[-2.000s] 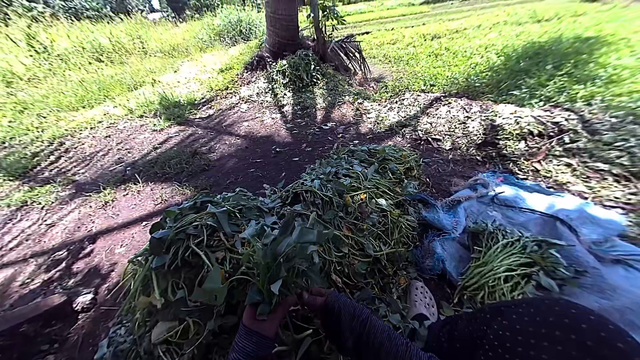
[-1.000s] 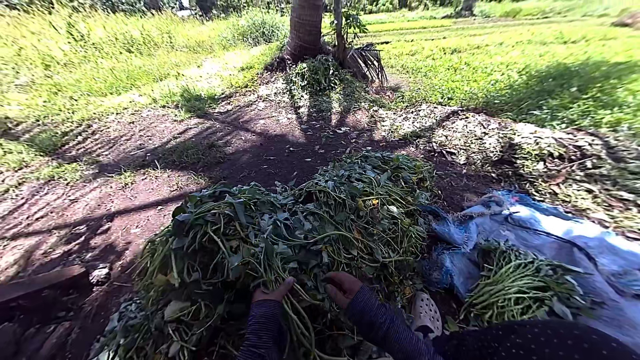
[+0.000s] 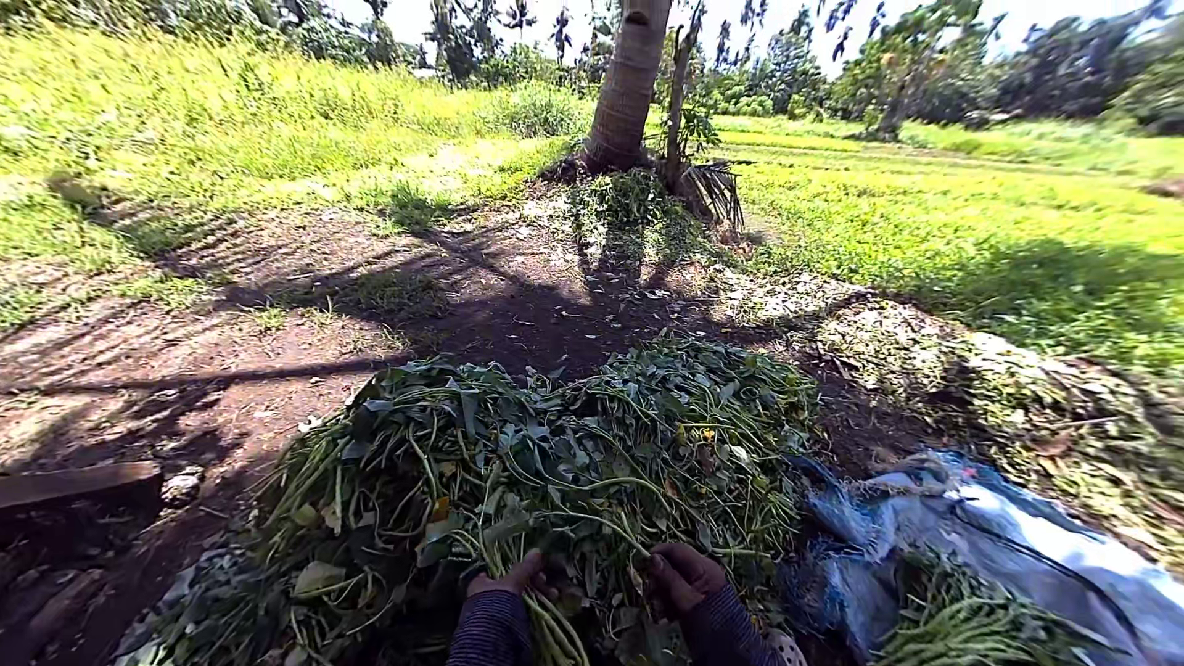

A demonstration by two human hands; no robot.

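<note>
A large heap of cut leafy green stems (image 3: 573, 444) lies on the ground in front of me. At the heap's near edge, my left hand (image 3: 513, 575) is closed around a small bunch of stems (image 3: 553, 629), whose pale ends hang below it. My right hand (image 3: 683, 578), a little to the right, pinches the end of a single long stem (image 3: 597, 520) that arches over the heap from the left. Both wrists are in dark striped sleeves.
To the right, a blue and white woven plastic sack (image 3: 1008, 527) lies spread out with a pile of stems (image 3: 990, 629) on it. A piece of wood (image 3: 79, 486) rests at the left. Beyond the heap stand a tree trunk (image 3: 629, 88) and grass. Part of a light perforated clog (image 3: 784, 647) shows below.
The leafy bunch raised at my hands two seconds ago is lower now. My right hand has moved away from my left and holds a single stem. The view has tilted up.
</note>
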